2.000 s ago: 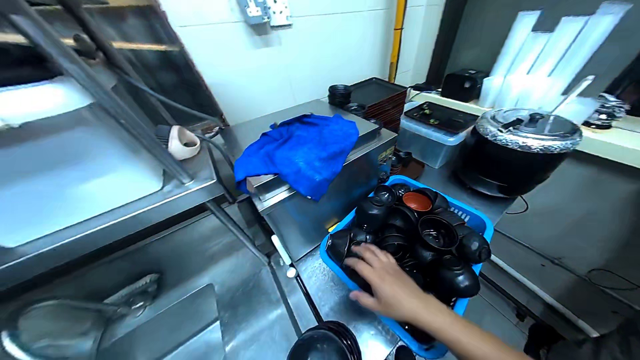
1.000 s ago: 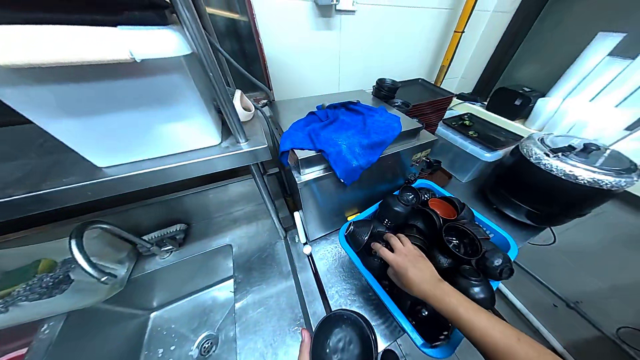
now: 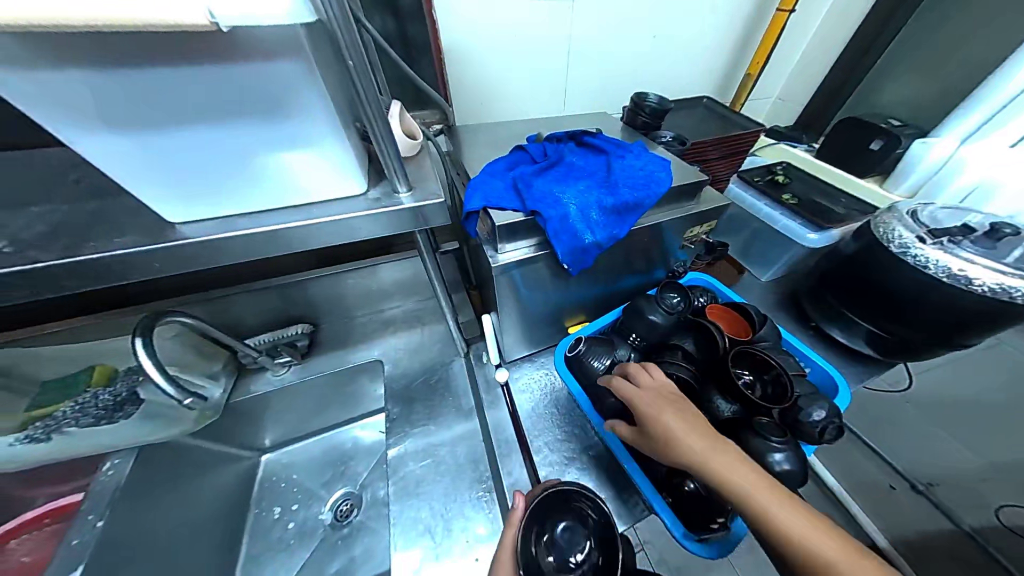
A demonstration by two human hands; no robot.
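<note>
A blue plastic basket (image 3: 592, 416) holds a heap of black bowls and cups, among them a round black bowl (image 3: 760, 376) and one with a red-orange inside (image 3: 729, 322). My right hand (image 3: 656, 408) reaches over the basket's left part, its fingers on the dark ware; whether they grip a piece I cannot tell. At the bottom edge, my left hand (image 3: 520, 528) holds a glossy black bowl (image 3: 570, 532) by its left side, open side up. Other dark ware shows partly beside that bowl, cut off by the frame.
Left lies a steel sink (image 3: 320, 480) with a curved faucet (image 3: 172, 360) and a brush (image 3: 284, 344). A blue cloth (image 3: 572, 192) drapes over a steel unit behind the basket. Stacked trays (image 3: 712, 128), a lidded clear tub (image 3: 768, 232) and a large black pot (image 3: 904, 280) stand right.
My left hand has come into view at the bottom, holding a black bowl. My right hand stays over the basket's left part. The view has shifted left toward the sink.
</note>
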